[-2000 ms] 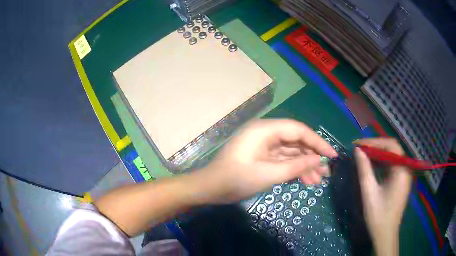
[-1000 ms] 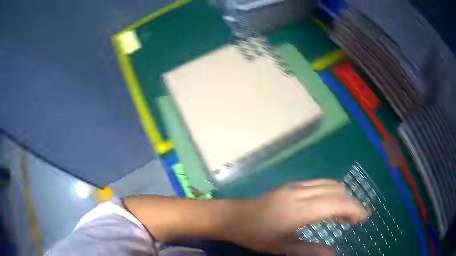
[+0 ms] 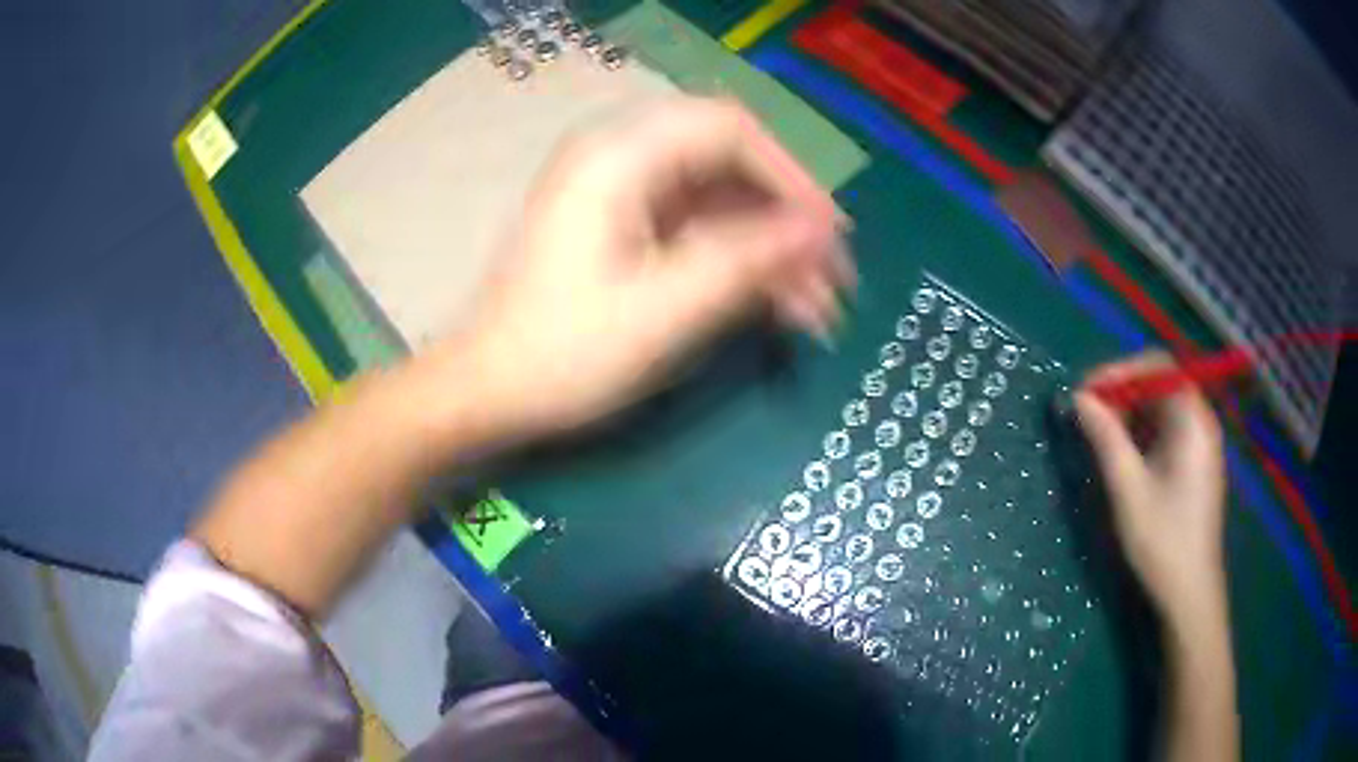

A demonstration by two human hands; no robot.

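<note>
My left hand [image 3: 655, 268] is large and blurred, above the right part of the cream-topped block [image 3: 410, 186] and the mat beside it. Its thumb and fingers are close together; whether a component is between them cannot be told. My right hand [image 3: 1162, 462] holds a red pen-shaped probe [image 3: 1177, 381], tip to the left, at the right side of the clear blister tray [image 3: 990, 581]. The tray lies flat, with round metal components [image 3: 888, 433] in rows in its left part. More components [image 3: 545, 37] sit on the block's far corner.
A light-green sheet [image 3: 745, 90] lies under the block. A filled grey-white tray [image 3: 1191, 209] and layered stacks [image 3: 983, 52] stand at the upper right. A red label [image 3: 879, 67], blue and red tape and a green label [image 3: 490, 527] lie on the green mat [image 3: 641, 521]. A red wire trails right.
The view shifted and returned. Compared with the oldest frame, my left hand has moved from over the blister tray up and left to the block. My right hand shows again with the probe.
</note>
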